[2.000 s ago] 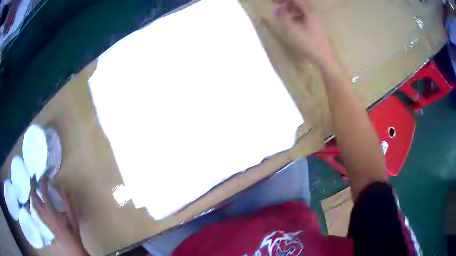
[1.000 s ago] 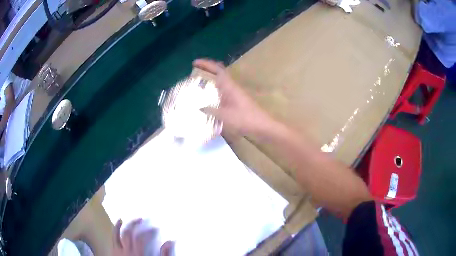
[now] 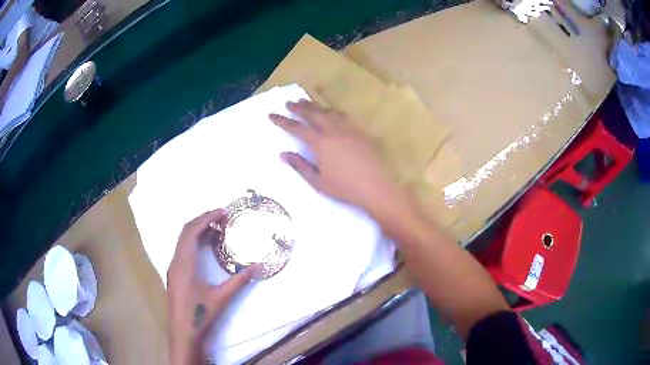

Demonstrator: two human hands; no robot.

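Note:
A round openwork metal piece (image 3: 278,218), coppery with a pale centre and small tabs at its rim, lies flat on the stack of white tissue paper (image 3: 178,171). My left hand (image 3: 203,274) holds the piece by its left and lower rim between thumb and fingers. My right hand (image 3: 335,153) lies on the upper right part of the tissue, fingers apart and holding nothing. Brown kraft sheets (image 3: 378,100) show beside and beneath the tissue.
White wrapped discs (image 3: 60,280) stand grouped at the bench's left. The dark green conveyor (image 3: 171,64) runs beyond, with an unwrapped metal piece (image 3: 80,81) near its far edge. Another person's arm (image 3: 20,53) shows top left. Red stools (image 3: 538,242) stand at the right.
The metal piece, earlier a blur by my right hand above the tissue's far end, now lies on the tissue in my left hand. My right hand is empty. The kraft sheets show more.

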